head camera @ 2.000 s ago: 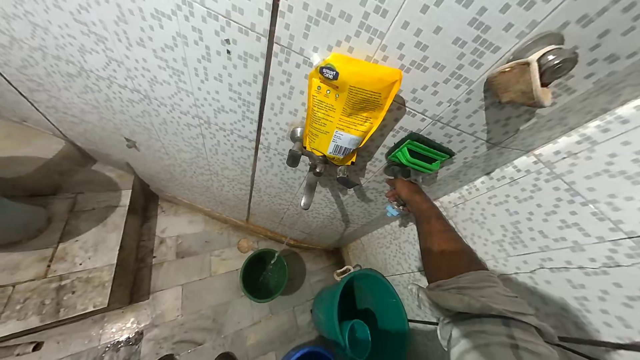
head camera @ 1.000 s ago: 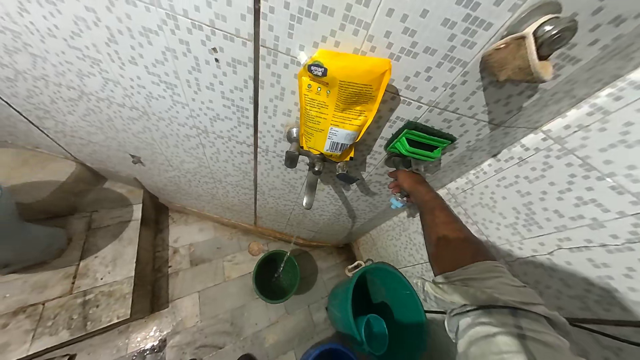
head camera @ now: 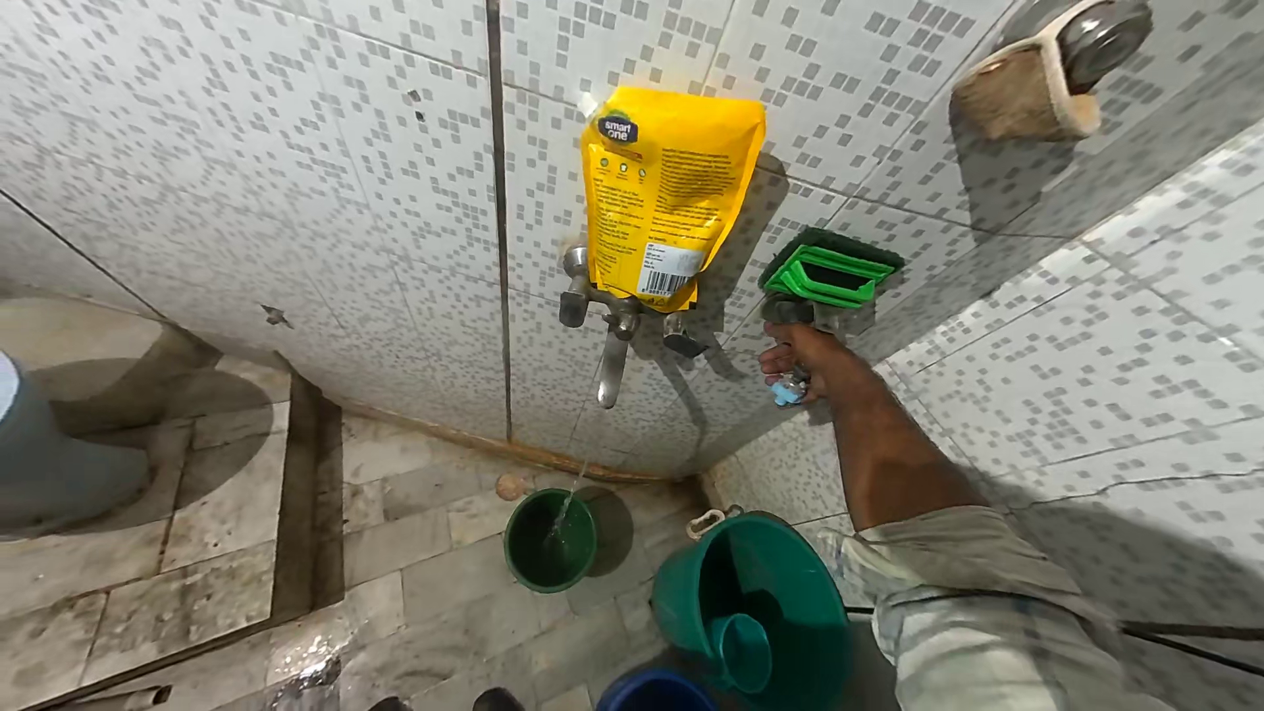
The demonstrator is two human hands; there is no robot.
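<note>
My right hand (head camera: 802,363) reaches to the tiled wall with its fingers curled around a small metal tap (head camera: 796,379) that has a light blue piece at its end. Just above it, a green scrub brush with a handle (head camera: 831,275) rests on a dark metal fitting (head camera: 788,308). Left of the hand, a yellow refill pouch (head camera: 671,188) stands on a metal mixer tap (head camera: 622,318). A thin stream of water runs from its spout (head camera: 612,370) into a small dark green bucket (head camera: 551,540) on the floor. My left hand is out of view.
A large green bucket (head camera: 681,592) holds a small green mug (head camera: 744,654), with a blue bucket (head camera: 657,691) beside it. A raised tiled step (head camera: 227,523) carries a grey-blue toilet base (head camera: 69,474). A brown holder (head camera: 1017,94) hangs high on the right wall. The floor is wet in places.
My right hand stays at the small tap, and water keeps running into the small bucket. Nothing else has plainly moved apart from a slight shift of the view.
</note>
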